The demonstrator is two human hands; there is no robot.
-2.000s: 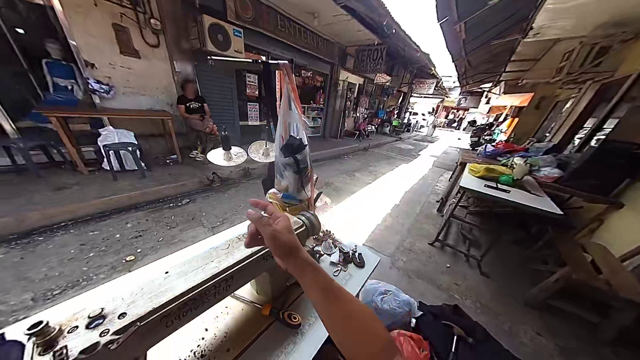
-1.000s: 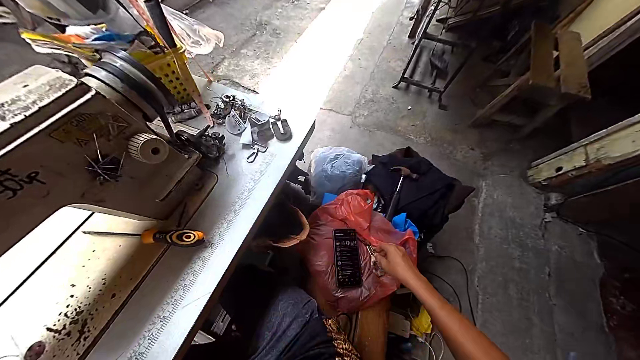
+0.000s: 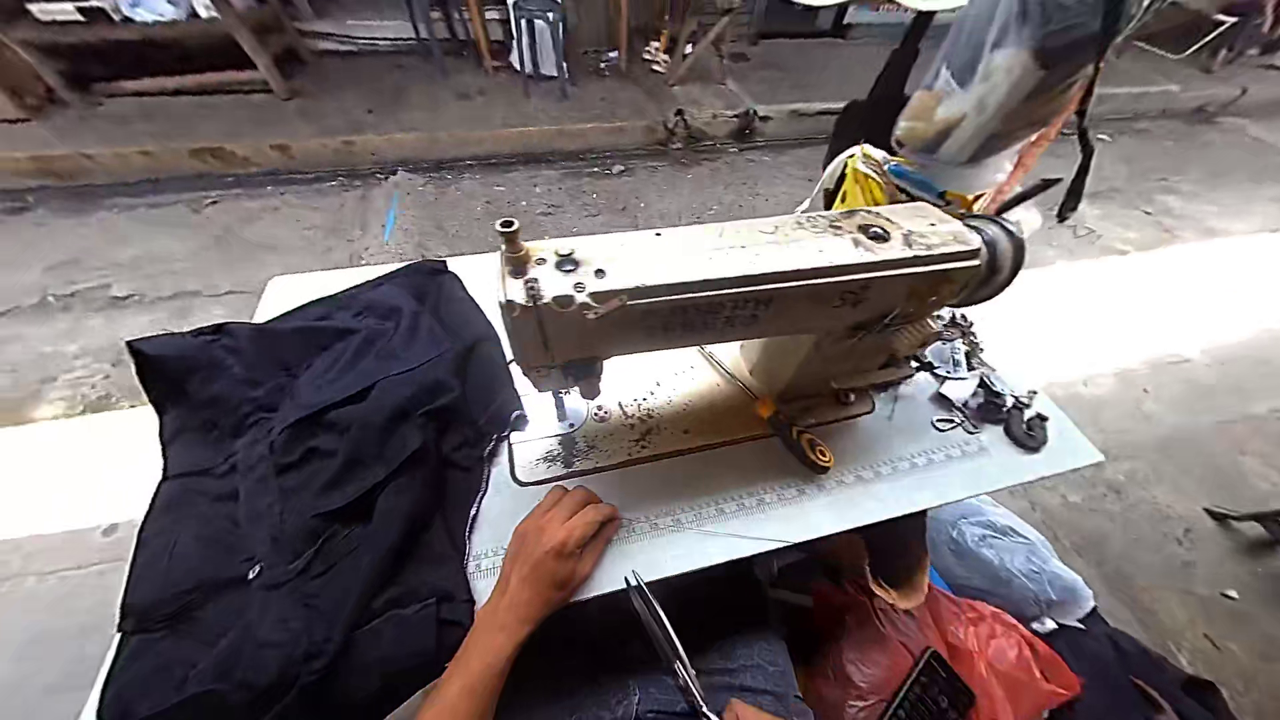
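Observation:
My left hand (image 3: 560, 545) rests on the white table's front edge, fingers curled over the printed ruler (image 3: 720, 510). A thin thread trails from near its fingertips to the right; whether they pinch it is unclear. At the bottom edge, my right hand (image 3: 748, 711), mostly cut off, holds metal scissors (image 3: 662, 630) pointing up over my lap, blades slightly apart. Dark trousers or a similar dark garment (image 3: 310, 480) lie left of the sewing machine (image 3: 740, 285), edge close to the needle plate (image 3: 555, 413). A screwdriver (image 3: 790, 430) lies on the machine bed.
Metal parts (image 3: 975, 390) are heaped at the table's right end. Below are a red plastic bag (image 3: 1000, 650), a phone (image 3: 930, 688) and a pale plastic bag (image 3: 1010, 560). A filled clear bag (image 3: 985, 100) hangs behind the machine wheel. A curb (image 3: 330, 150) runs beyond.
One second ago my right hand was at the red bag beside the phone; it now holds scissors at my lap. My left hand has come into view. The view has swung left.

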